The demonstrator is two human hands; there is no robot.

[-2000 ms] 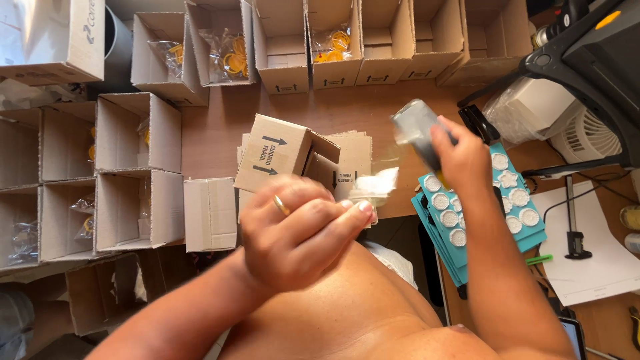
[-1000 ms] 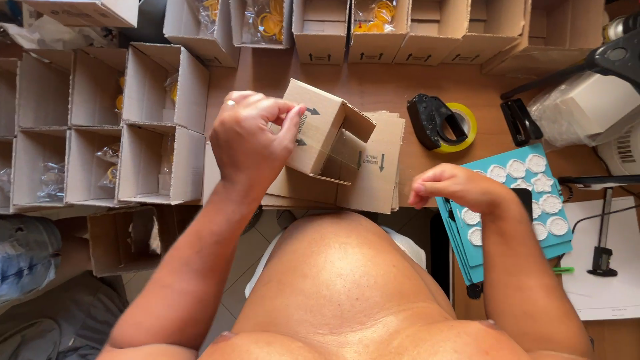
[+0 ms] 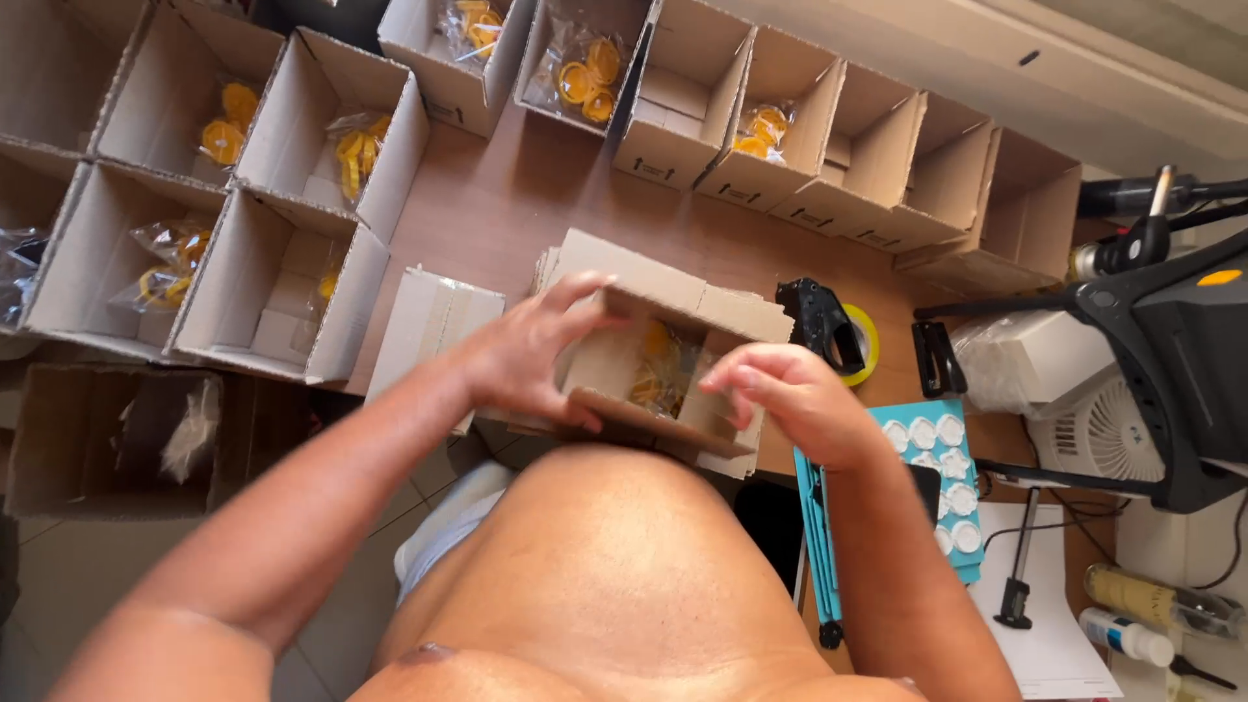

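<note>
An open cardboard box [image 3: 604, 363] stands upright in front of me on a stack of flattened cardboard [image 3: 634, 268]. Inside it lies a clear plastic bag with yellow-orange round parts [image 3: 663, 375]. My left hand [image 3: 541, 351] spans the box's left side, thumb at the near edge and fingers at the far edge; whether it grips the box is not certain. At the box's right side is my right hand [image 3: 780, 390], its fingers curled and blurred, nothing visible in them. A closed cardboard box [image 3: 439, 322] lies just left.
Open cardboard boxes [image 3: 331, 117] fill the left, and a row of others [image 3: 780, 185] lines the back. A tape dispenser [image 3: 824, 327], a stapler [image 3: 938, 361], teal sheets with white discs [image 3: 926, 429], a caliper [image 3: 1019, 575] and a fan [image 3: 1102, 429] are at right.
The box on the stack, earlier tilted, now stands with its opening up and shows the bag inside. My right hand has come to its right side. The tape dispenser was set down between the earlier frames.
</note>
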